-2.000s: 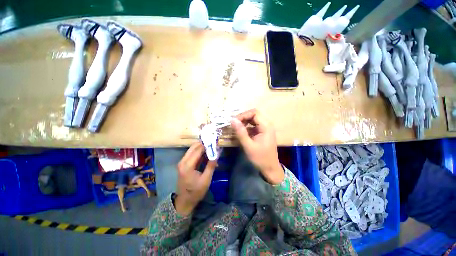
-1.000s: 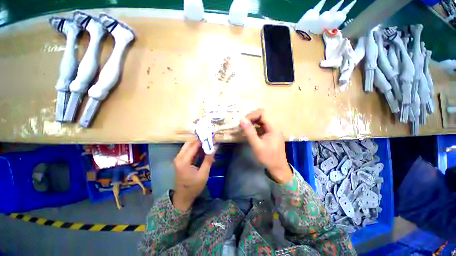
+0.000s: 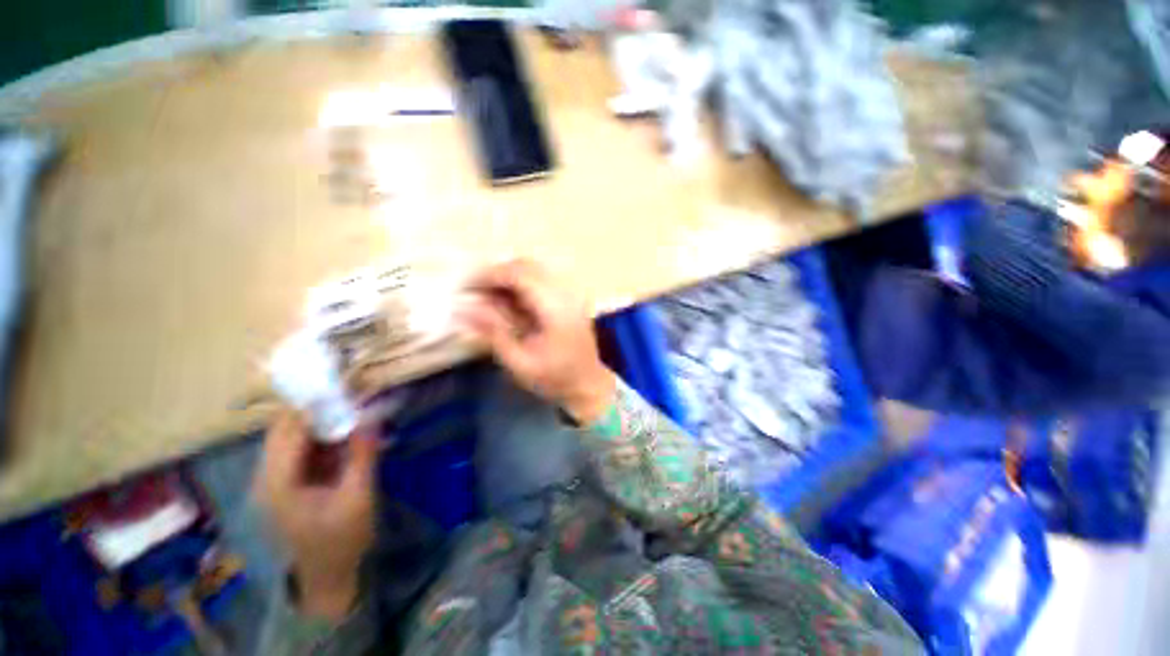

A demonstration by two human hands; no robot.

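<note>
The view is blurred by motion. My left hand (image 3: 321,493) holds a pale leg part (image 3: 312,382) at the table's front edge, its end sticking up above my fingers. My right hand (image 3: 536,331) is just to the right, fingers bent and pinched together at a whitish blur; I cannot tell whether it holds something. A bright glare patch lies on the table between and behind the hands.
A black phone (image 3: 498,103) lies behind my hands. A white crumpled item (image 3: 661,77) and the leg pile (image 3: 815,96) are at back right. The blue sole bin (image 3: 840,352) is below the table edge. A person's dark sleeve (image 3: 1014,314) is at right.
The camera view has turned to the right, so the table things shift left and tilt. The finished legs are nearly out at the left edge. My left hand still holds the leg part.
</note>
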